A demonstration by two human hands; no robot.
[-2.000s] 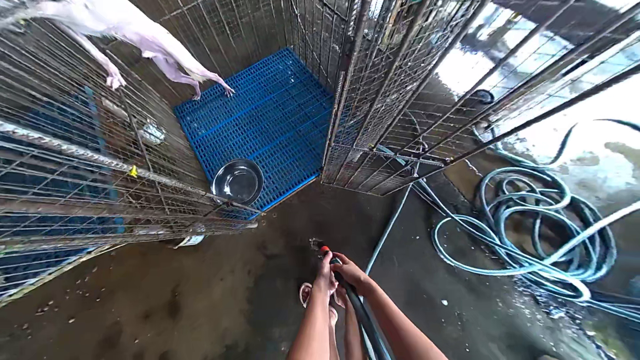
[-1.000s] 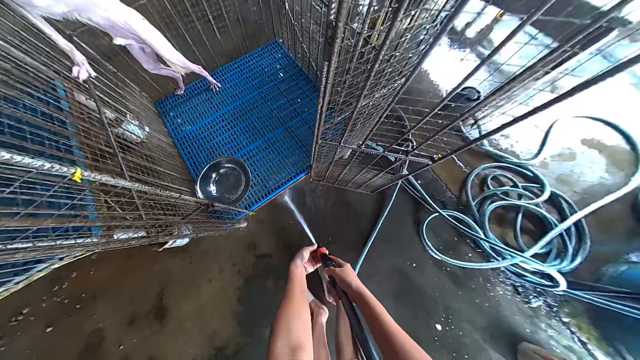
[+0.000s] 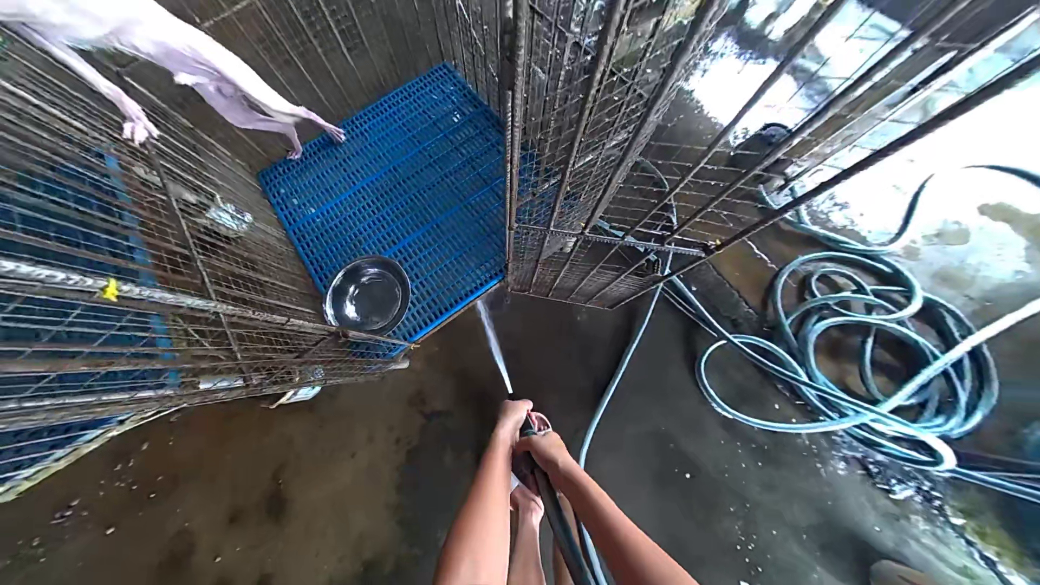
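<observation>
My left hand (image 3: 513, 414) is closed around the front end of a dark hose (image 3: 561, 520), at its nozzle, which the fingers mostly hide. Just behind it, my right hand (image 3: 546, 448) grips the same hose. A white jet of water (image 3: 494, 345) runs from the nozzle to the wet floor by the front edge of a blue slatted plastic floor panel (image 3: 406, 195). On that panel's near left corner rests a shiny metal bowl (image 3: 368, 294). A pale, short-haired dog (image 3: 211, 69), its head out of view, stands with hind paws at the panel's back left edge.
Rusty wire cage panels stand at left (image 3: 187, 301) and right (image 3: 585, 162) of the blue floor. A coiled light-blue hose (image 3: 877, 349) lies on the wet concrete at right, and a thin hose (image 3: 613, 382) runs past my right side. My bare feet are just below my hands.
Two seconds ago no jet showed; one second ago water came from the nozzle, and it still does. Both hands have stayed on the hose.
</observation>
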